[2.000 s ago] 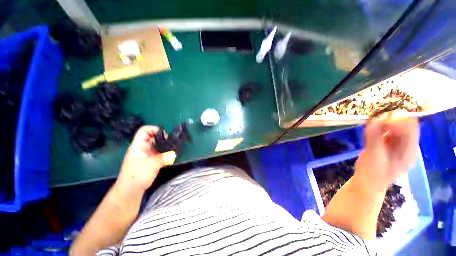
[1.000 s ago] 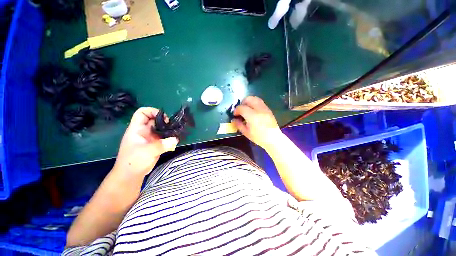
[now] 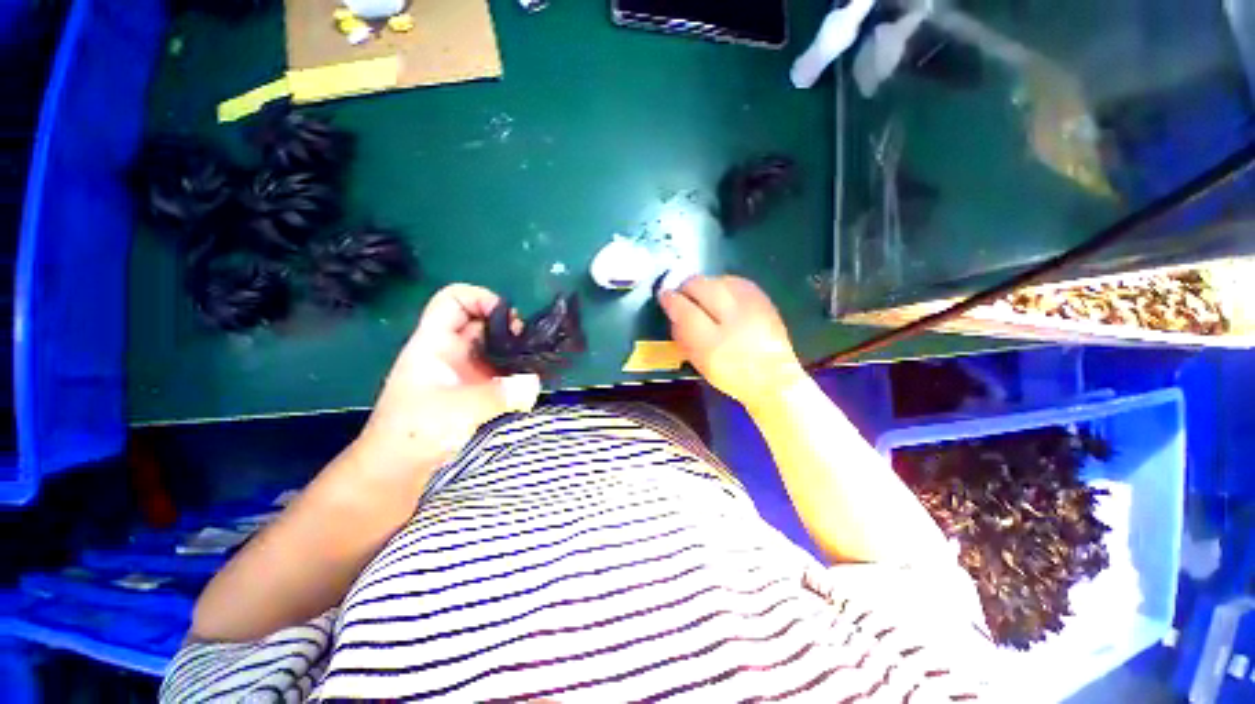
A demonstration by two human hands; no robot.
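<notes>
My left hand (image 3: pixel 447 360) is above the near table edge, its fingers closed on a dark rosette (image 3: pixel 540 338) with curved pointed pieces. My right hand (image 3: pixel 736 334) is to its right, with thumb and fingertips pinched together on a small dark petal (image 3: pixel 663 285). The petal is mostly hidden by the fingers. The white glue bottle (image 3: pixel 622 263) stands on the green table just left of the right fingertips, beside a bright glare patch.
Several dark rosettes (image 3: pixel 291 201) lie at left, near the deep blue crate (image 3: pixel 86 220). A dark clump (image 3: pixel 756 189) lies right of the bottle. Cardboard (image 3: pixel 454 44), yellow tape (image 3: pixel 658 356), phone (image 3: pixel 701 17), clear panel (image 3: pixel 963 179) and light blue parts bin (image 3: pixel 1167 509) surround the work spot.
My right hand came from over the tray at the right to beside the glue bottle, and its fingertips are now closer to it. My left hand keeps the rosette. The view has shifted.
</notes>
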